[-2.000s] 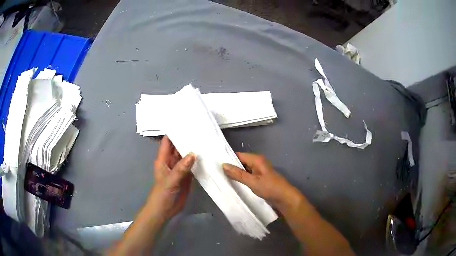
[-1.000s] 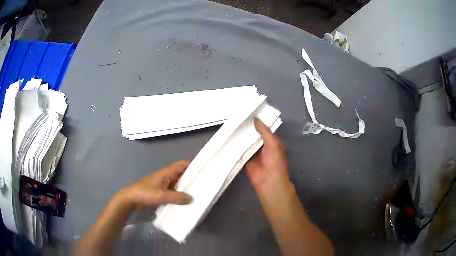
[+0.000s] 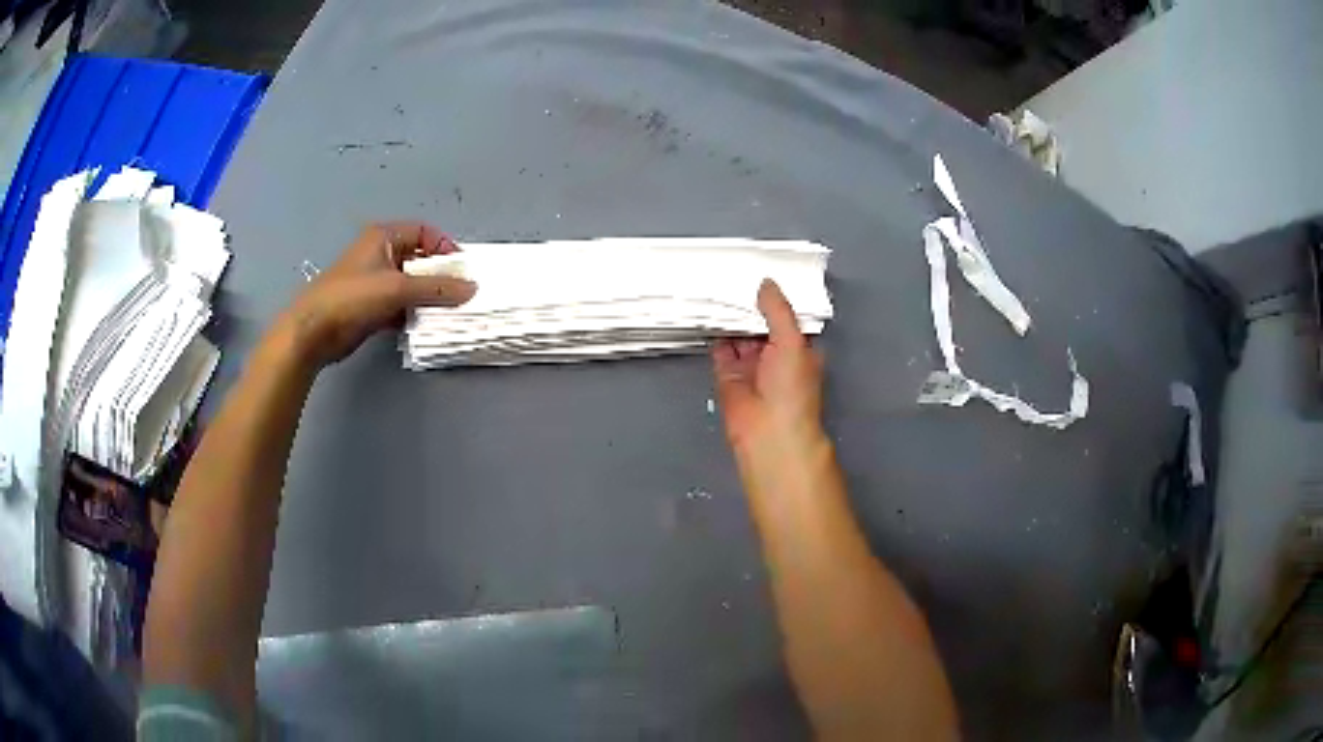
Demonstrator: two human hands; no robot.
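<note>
A neat stack of white fabric pieces (image 3: 610,297) lies lengthwise across the middle of the grey cloth-covered table. My left hand (image 3: 380,290) grips its left end, thumb on top and fingers at the back edge. My right hand (image 3: 772,363) holds its right part, thumb on top and fingers at the front edge. Several layers show along the front side. The tie strip (image 3: 943,312) lies loose and crumpled to the right of the stack, with the bundle ticket (image 3: 946,387) on its lower part.
A blue crate (image 3: 153,123) with heaped white pieces (image 3: 138,319) stands at the left, a smartphone (image 3: 105,507) on them, partly behind my left arm. A greyish flat sheet (image 3: 450,674) lies at the table's near edge. The iron (image 3: 1139,674) is at lower right; a white scrap (image 3: 1190,432) lies above it.
The pieces I held at a slant have moved up and left onto the stack and now line up with it. My left hand has moved up to the left end.
</note>
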